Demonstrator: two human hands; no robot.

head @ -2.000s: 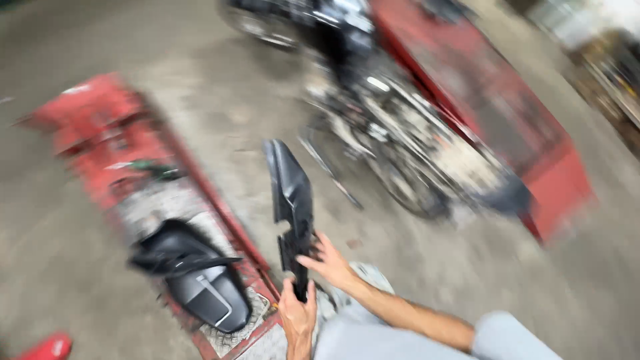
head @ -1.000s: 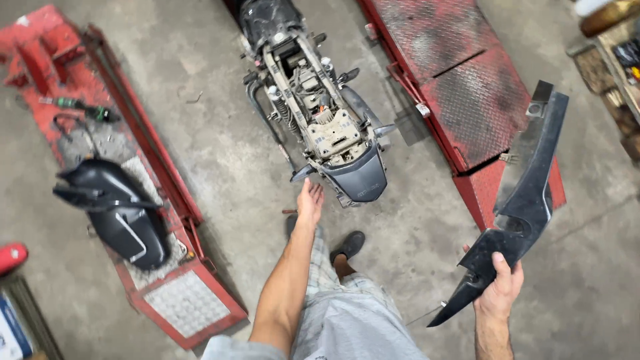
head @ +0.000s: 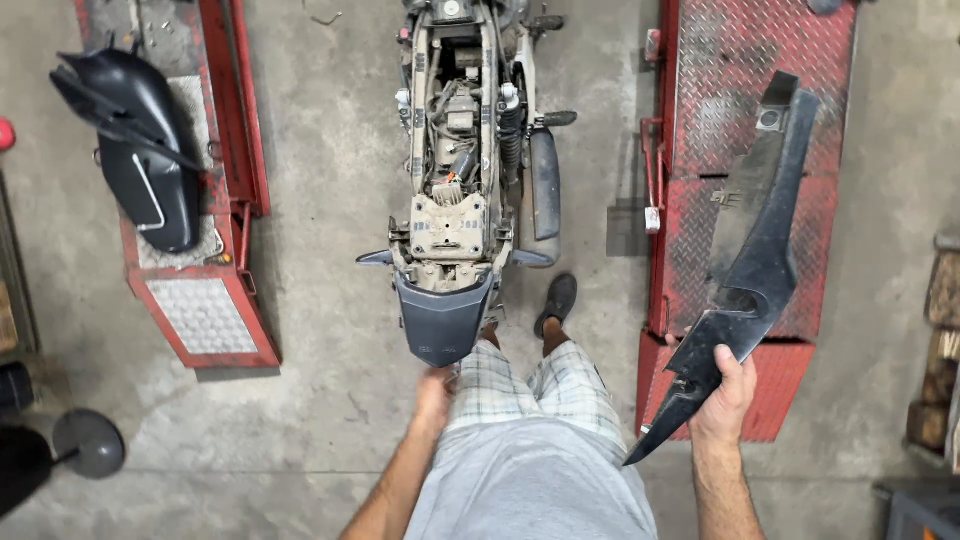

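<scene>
My right hand (head: 724, 401) grips the lower part of a black plastic motorcycle side panel (head: 765, 262), which stands out upward and to the right. Under the tip of the dark rear fender (head: 444, 315) is my left hand (head: 435, 397), blurred and partly hidden, so its fingers cannot be made out. The motorcycle (head: 450, 217) has its rear frame bare, with wiring and a connector exposed between the rails. A shock absorber (head: 511, 131) shows on its right side.
Left of the motorcycle, a black seat (head: 161, 195) and another black plastic part (head: 112, 112) lie on a red lift (head: 247, 150). A red tread-plate lift (head: 757, 45) stands on the right, beneath the panel. A round mirror (head: 88, 444) shows at lower left.
My left hand has moved from beside the left rear turn signal to below the fender tip. The panel, held in both hands two seconds ago, is in my right hand alone. The view has turned.
</scene>
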